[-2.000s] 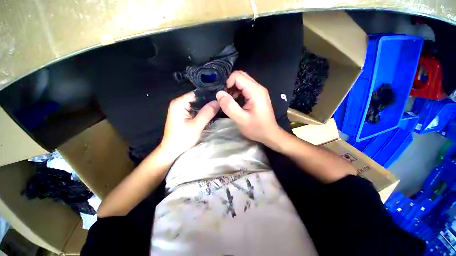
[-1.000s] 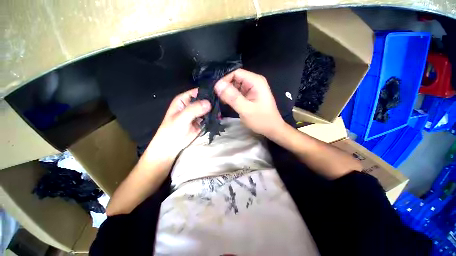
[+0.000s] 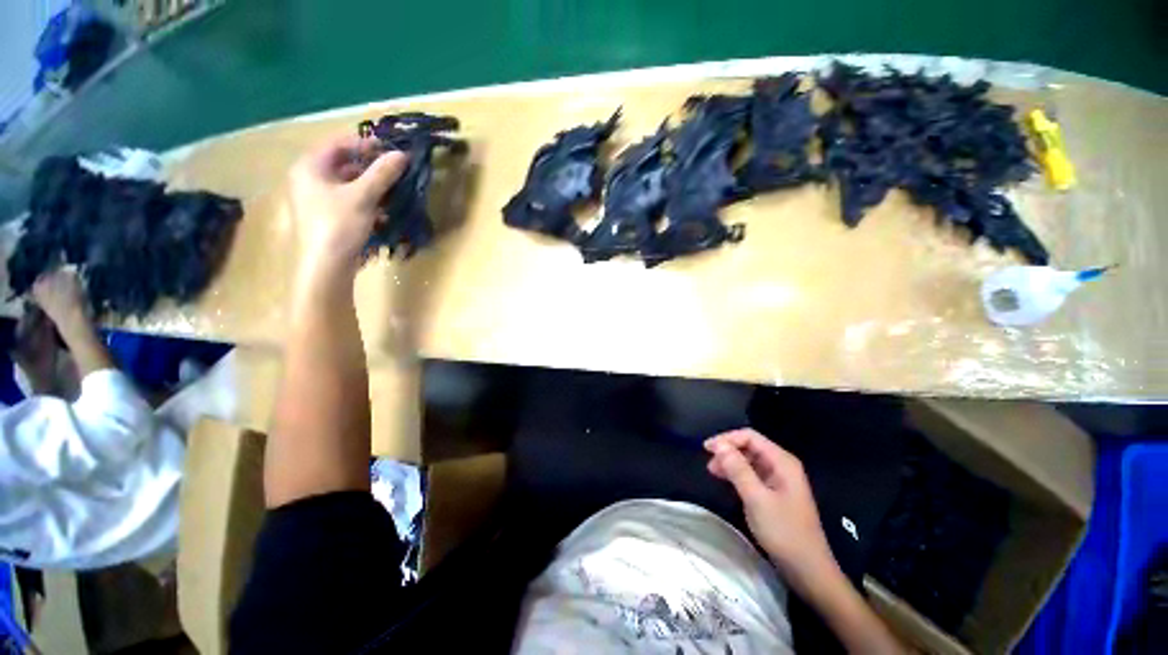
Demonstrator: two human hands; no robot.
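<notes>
My left hand (image 3: 343, 198) is over the tan bench (image 3: 512, 307) and grips a black moulded piece (image 3: 407, 202) by its side; its ragged end hangs down and the fingers hide part of it. I cannot tell whether the piece touches the bench. My right hand (image 3: 758, 473) is above my lap, fingers curled together, with nothing visible in it. Several black shell pieces (image 3: 557, 179) lie in an overlapping row right of the held piece. A heap of ragged black parts (image 3: 916, 141) adjoins the row.
A white glue bottle (image 3: 1025, 294) with a blue tip lies at the right. A yellow object (image 3: 1050, 150) is beyond the heap. At the left, another person's hand (image 3: 62, 297) touches a black pile (image 3: 128, 237). An open carton (image 3: 1025, 480) is below the bench edge, right.
The view has lifted from the lap to the bench top. My hands have separated; the left has carried a black piece up over the bench, while the right stays near the lap, without the piece.
</notes>
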